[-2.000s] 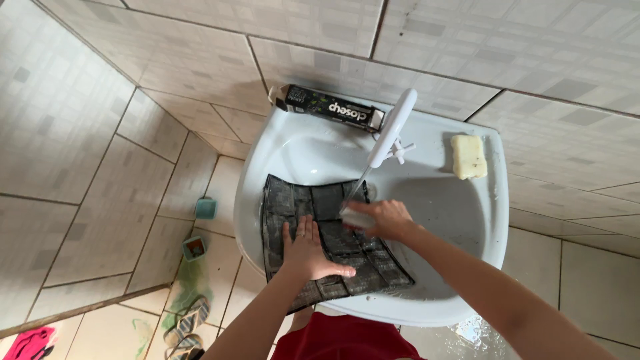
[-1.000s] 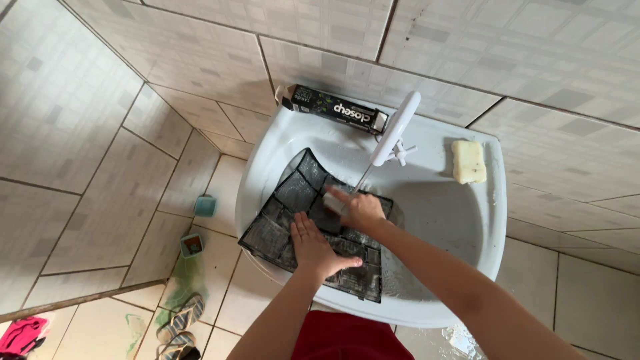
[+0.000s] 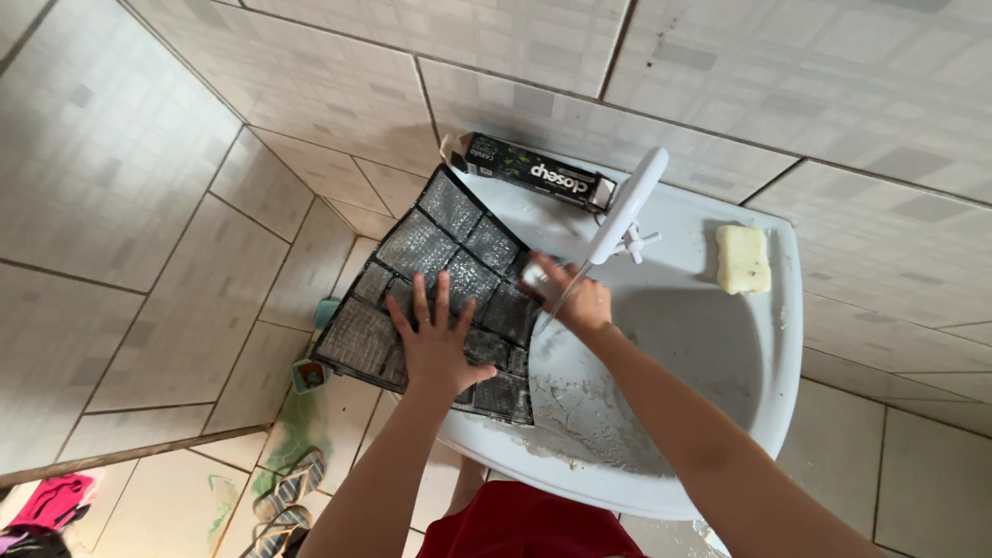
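A wet black mesh filter with a gridded frame [image 3: 418, 240] lies tilted over the left part of the white sink [image 3: 697, 341]. My left hand [image 3: 438, 353] rests on the mesh with its fingers spread. At the filter's right edge, my right hand [image 3: 577, 298] is closed around a small pale object [image 3: 540, 280], perhaps a brush; its underside is hidden. A thin stream of water runs from the white faucet [image 3: 632, 205] beside my right hand.
A black toothpaste box [image 3: 535, 170] lies on the sink's back ledge, and a pale bar of soap [image 3: 742, 260] at its right. Tiled walls stand close behind and left. Sandals [image 3: 291, 488] and small teal containers [image 3: 310, 375] are on the floor.
The filter has turned and shifted, its upper corner now close to the toothpaste box. My left hand stays spread on it, and my right hand has moved to its right edge.
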